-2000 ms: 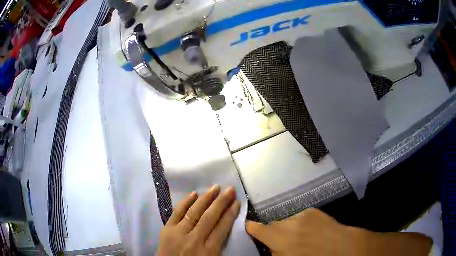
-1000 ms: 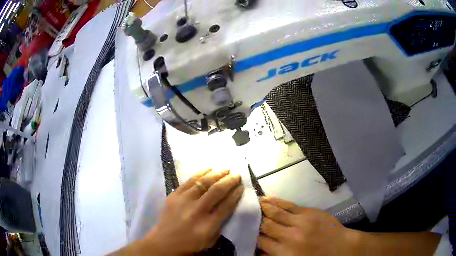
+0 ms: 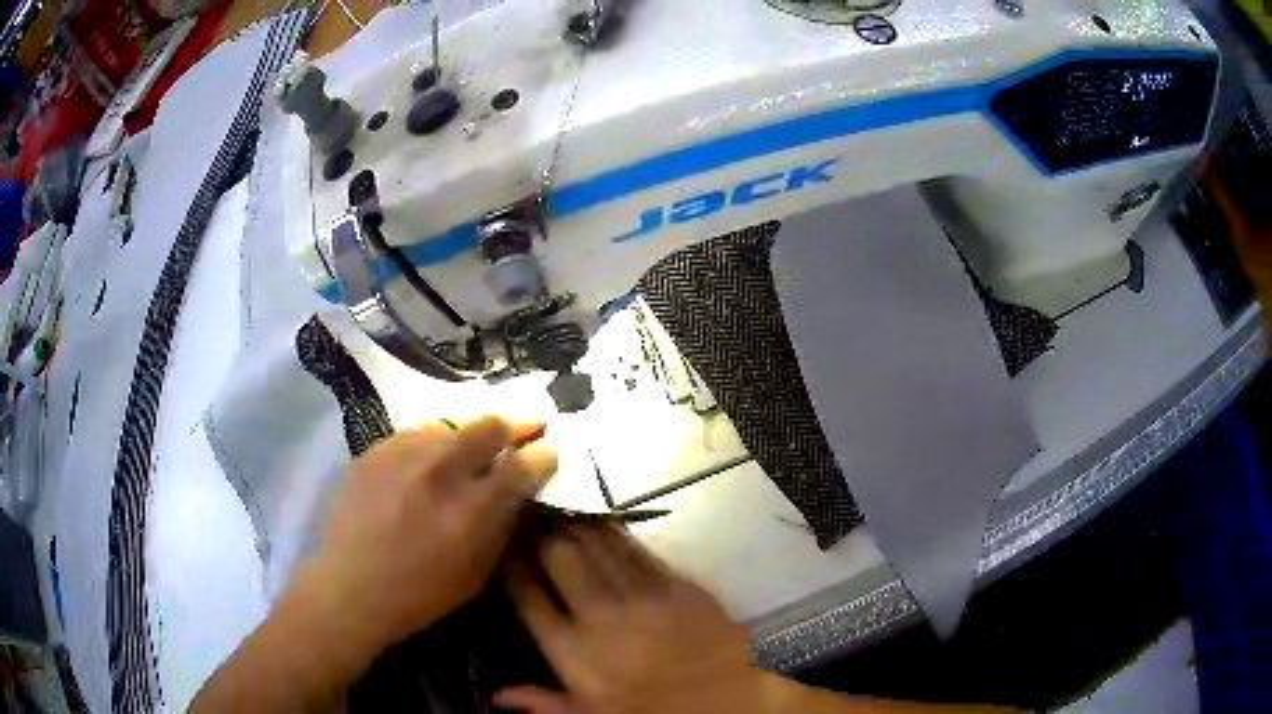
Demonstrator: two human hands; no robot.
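A pale-backed garment panel lies under the presser foot of the white sewing machine, in bright lamp light. Its dark patterned side shows at the left, and dark cloth hangs at the table's front. My left hand is on the panel just left of and in front of the needle area, thumb and fingers bent together on the cloth. My right hand lies in front of it, fingers spread on the panel near its dark end edge. The fingertips of my left hand are partly lost in glare.
A herringbone piece and a long pale piece lie right of the needle, the pale tip over the measuring tape. Stacked panels curve along the left. The machine's display is at upper right.
The panel has moved in toward the needle and its front end now shows. My left hand has moved up beside the foot. My right hand has shifted left, now flat with fingers spread.
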